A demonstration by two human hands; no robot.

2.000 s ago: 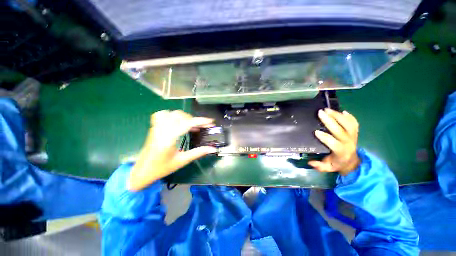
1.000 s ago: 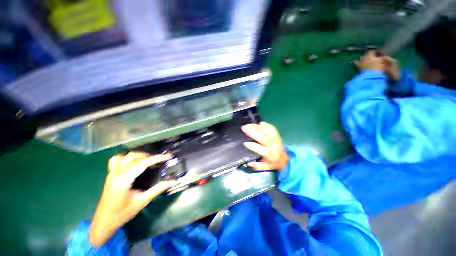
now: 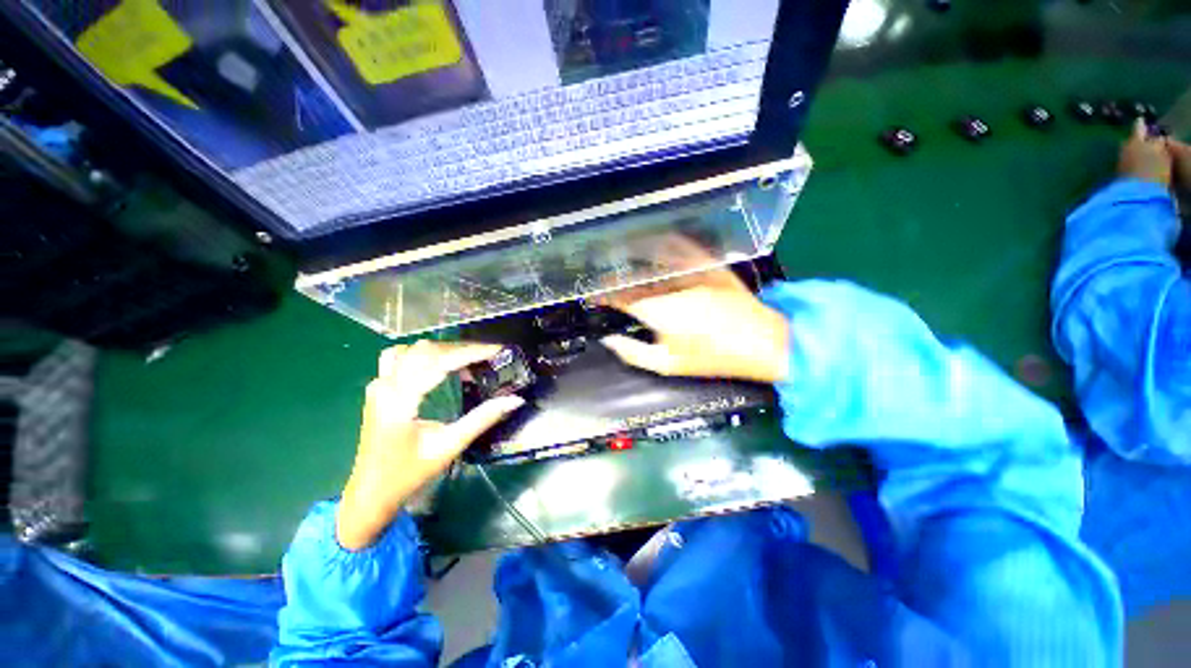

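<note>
The black jig (image 3: pixel 614 392) lies on the green bench, with white lettering and a red spot on its front edge. My left hand (image 3: pixel 415 424) is at its left end, with thumb and fingertips around a small dark watch shell (image 3: pixel 500 372) that has a shiny centre. My right hand (image 3: pixel 692 324) is bare and reaches over the rear middle of the jig at the nest area (image 3: pixel 562 329). Its upper fingers are partly behind the clear acrylic guard (image 3: pixel 549 268). I cannot tell whether its fingers hold anything.
The instruction display (image 3: pixel 523 157) stands above the guard. Dark trays (image 3: pixel 118 261) are at the left. Several small black units (image 3: pixel 973 127) sit spaced along the bench at the upper right. A person's blue sleeve (image 3: pixel 1130 313) is at the right edge.
My right hand has left the jig's right end and moved left to its rear middle, under the guard. My left hand stays around the shell. The head view has turned.
</note>
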